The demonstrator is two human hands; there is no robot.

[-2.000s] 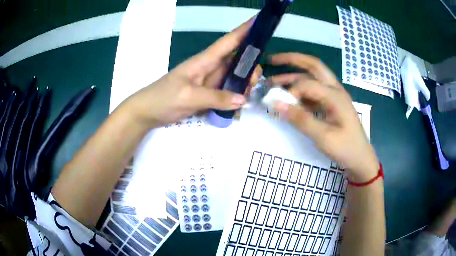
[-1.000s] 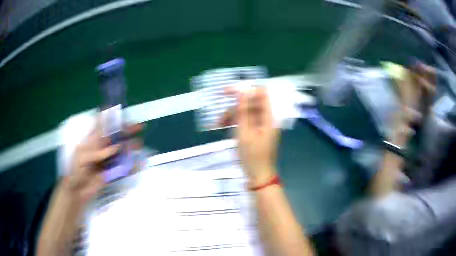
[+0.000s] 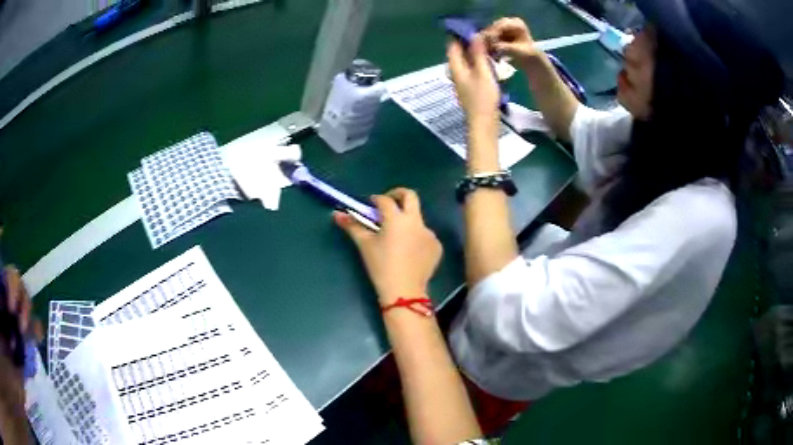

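My right hand (image 3: 402,239), with a red string bracelet, has its fingers closed around the near end of a purple-and-black appliance body (image 3: 326,190) lying slantwise on the bench. The body's far end touches a crumpled white cloth (image 3: 259,167). My left hand (image 3: 31,323) is cut off by the left edge. It holds another black body (image 3: 12,317), whose purple end shows low down. White sheets of outlined labels (image 3: 187,356) lie in front of me, with a sheet of dark round stickers (image 3: 76,404) at their left.
Sheets of round stickers (image 3: 184,187) lie beyond the label pile. A white bottle (image 3: 350,106) with a metal top stands by a metal post (image 3: 335,56). A seated person in white (image 3: 600,278) at right holds a purple-and-black body over another label sheet (image 3: 452,113).
The view has swung right. My right hand has moved from the sticker sheets to the purple body on the bench and taken hold of it. My left hand is now at the picture's edge.
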